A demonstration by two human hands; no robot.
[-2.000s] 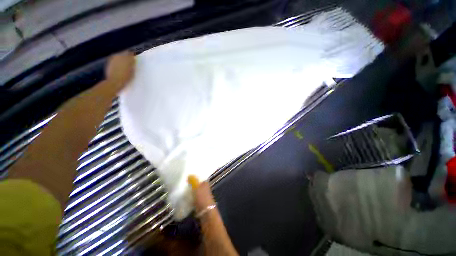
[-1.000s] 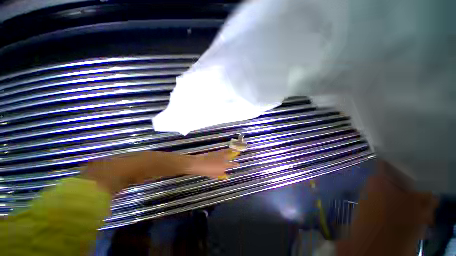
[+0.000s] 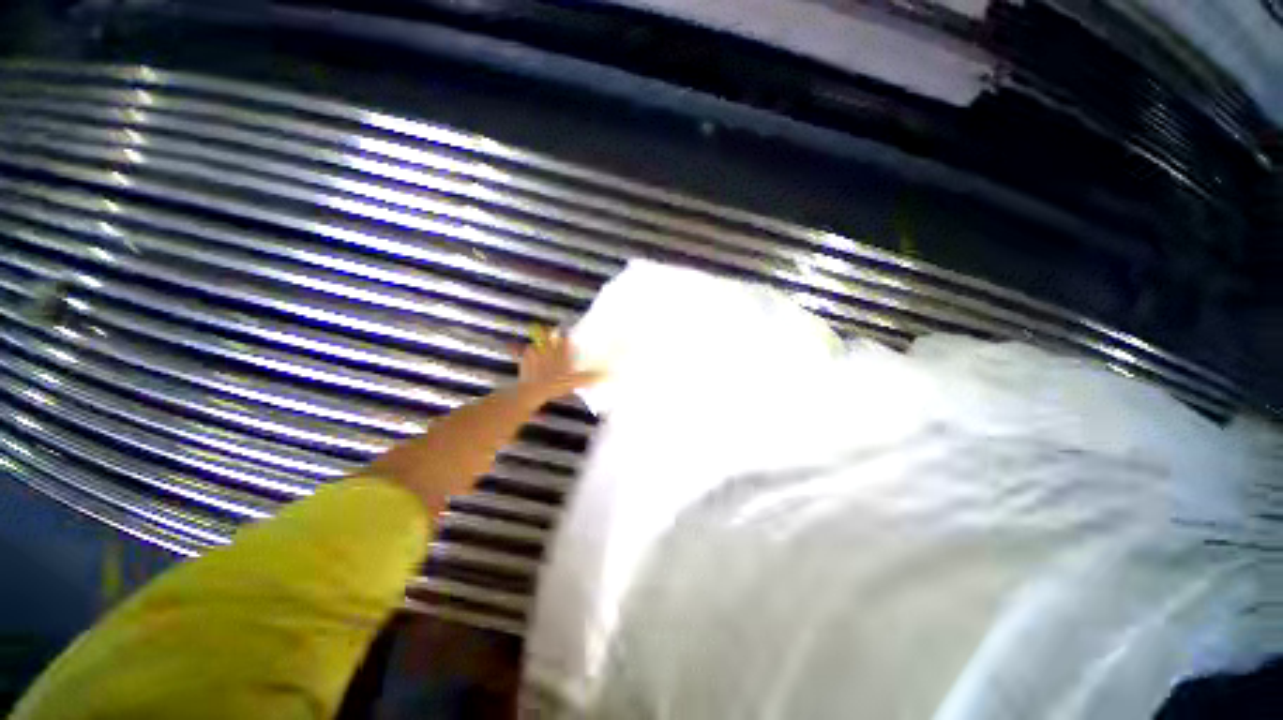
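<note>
A large white cloth (image 3: 788,563) lies loose and bunched over a rack of shiny metal rods (image 3: 324,253), filling the lower right. Its narrower, glaring end reaches the middle of the view. My left hand (image 3: 556,369), below a yellow sleeve, is at the left edge of this end. A fingertip lies on the cloth edge and the hand seems to pinch it, though blur hides the exact grip. Yellow covers show on the fingertips. No clip can be made out. My right hand is not in view.
Bare rods run to the left and along the far side of the cloth. A dark band (image 3: 704,127) lies beyond them, with a pale surface (image 3: 844,40) at the top. Dark floor with a yellow mark (image 3: 113,574) shows at lower left.
The view has shifted. The cloth was lifted at the right and now lies lower over the rods. My left hand, apart from the cloth and holding a small clip-like thing, is now at its edge. My right hand left view.
</note>
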